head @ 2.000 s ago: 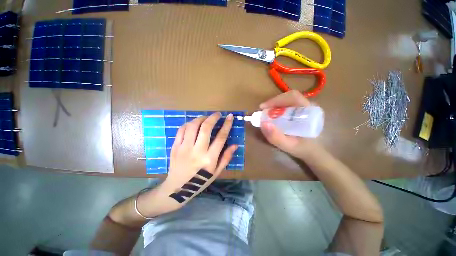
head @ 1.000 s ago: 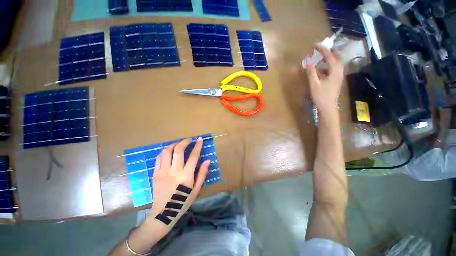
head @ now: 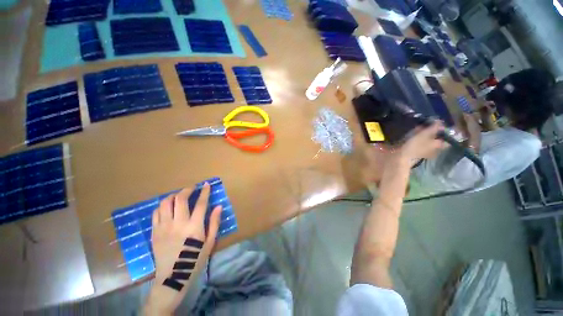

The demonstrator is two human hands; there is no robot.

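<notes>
The bright blue solar cell string (head: 131, 237) lies near the table's front edge, with silver ribbon ends past its left side. My left hand (head: 182, 228) lies flat over its middle, fingers spread, pressing on it and hiding part of it. My right hand (head: 423, 143) is at the right beside the black box (head: 395, 99), at the thick black cord (head: 466, 154). It is small and blurred, so whether it grips anything cannot be told. The flux bottle (head: 321, 83) lies on its side at the right rear, out of my hands.
Scissors (head: 250, 129) lie behind the string. A heap of ribbon pieces (head: 333, 131) and a small orange-brown item (head: 340, 94) are left of the box. Dark cell strings (head: 126, 91) lie left and rear, some on a teal sheet (head: 55, 52). Another person (head: 506, 148) is at right.
My right hand has let go of the flux bottle, now lying on the table, and moved right to the black box. The view has turned right. My left hand stays on the string.
</notes>
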